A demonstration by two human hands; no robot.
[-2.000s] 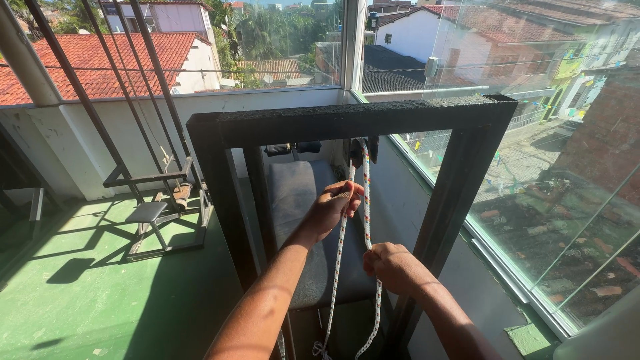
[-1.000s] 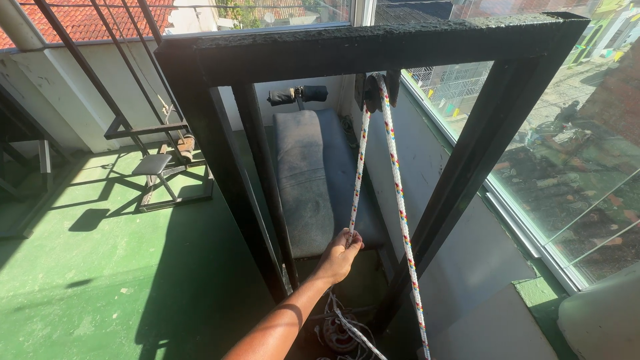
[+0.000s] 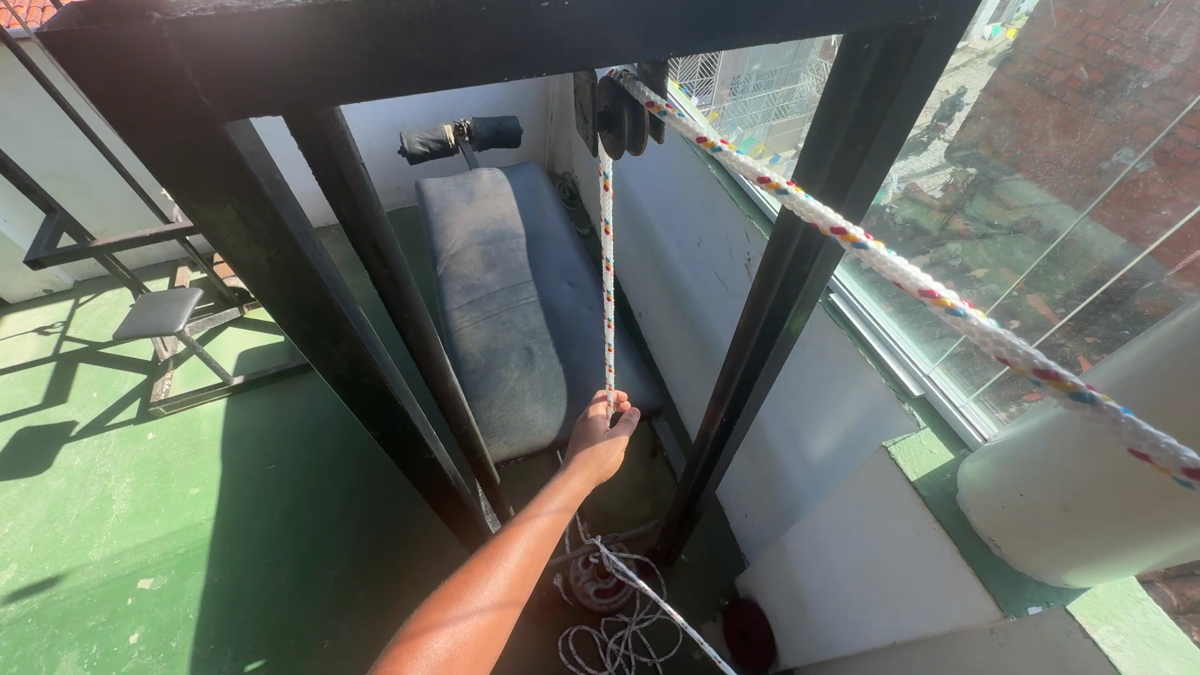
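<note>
My left hand [image 3: 602,436] is closed round the white rope [image 3: 607,281] with coloured flecks, which hangs straight down from a dark pulley [image 3: 623,117] under the top beam of a black metal frame [image 3: 525,42]. From the pulley's other side, the rope stretches taut to the right edge of the view. My right hand is out of view. Below my left hand, loose coils of thin rope [image 3: 623,642] lie on the floor beside a reddish weight plate [image 3: 602,581], with one strand running toward the bottom edge.
A worn grey padded bench [image 3: 497,309] with foam rollers [image 3: 461,139] stands behind the frame. At left is another metal machine with a small seat [image 3: 159,312] on the green floor. A low wall, glass panes [image 3: 1059,216] and a pale round column [image 3: 1087,469] line the right side.
My right hand was on the rope two seconds ago and has left the view. My left hand has moved down with its strand. The other strand, hanging before, now slants right. The view has moved closer.
</note>
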